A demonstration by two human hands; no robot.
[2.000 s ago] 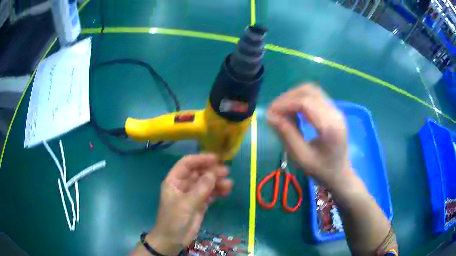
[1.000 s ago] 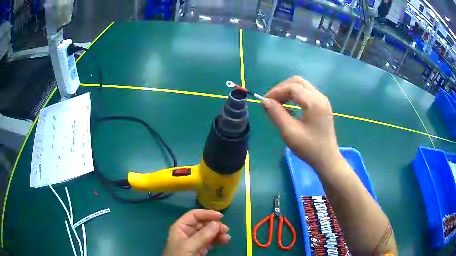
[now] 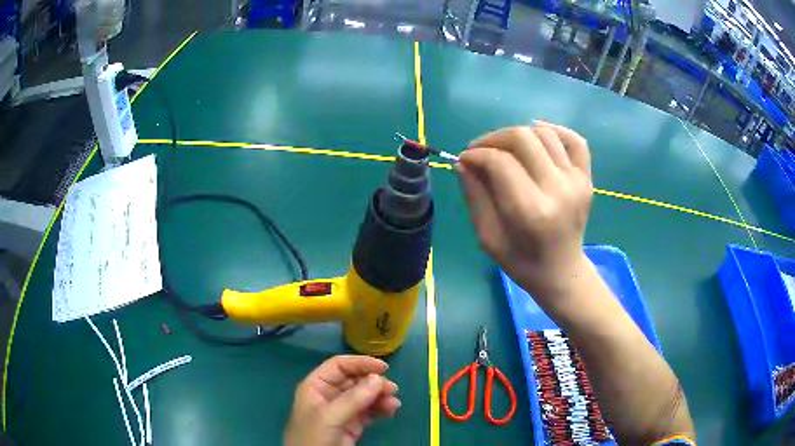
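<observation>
My right hand (image 3: 527, 196) pinches the end of a wire lead (image 3: 443, 155) between thumb and fingertips. The lead lies level over the mouth of the heat gun nozzle (image 3: 408, 183), its red section above the opening and its ring terminal seen nearly edge-on at the left. The yellow heat gun (image 3: 379, 318) stands nozzle up, its handle pointing left. My left hand (image 3: 344, 401) is low in front of the gun, fingers curled with thumb and fingertips close together. Whether it holds anything cannot be told.
Orange-red snips (image 3: 479, 392) lie right of the gun. A blue tray (image 3: 623, 283) holds rows of leads (image 3: 562, 383), partly behind my right forearm. A second blue bin (image 3: 750, 322) is far right. Left are a paper sheet (image 3: 109, 239), white tubing strips (image 3: 131, 383) and a black cord (image 3: 253, 209).
Since two seconds ago my right hand has moved to the nozzle mouth with the lead. Over the last second the ring has turned from face-on to nearly edge-on. The view has tilted up.
</observation>
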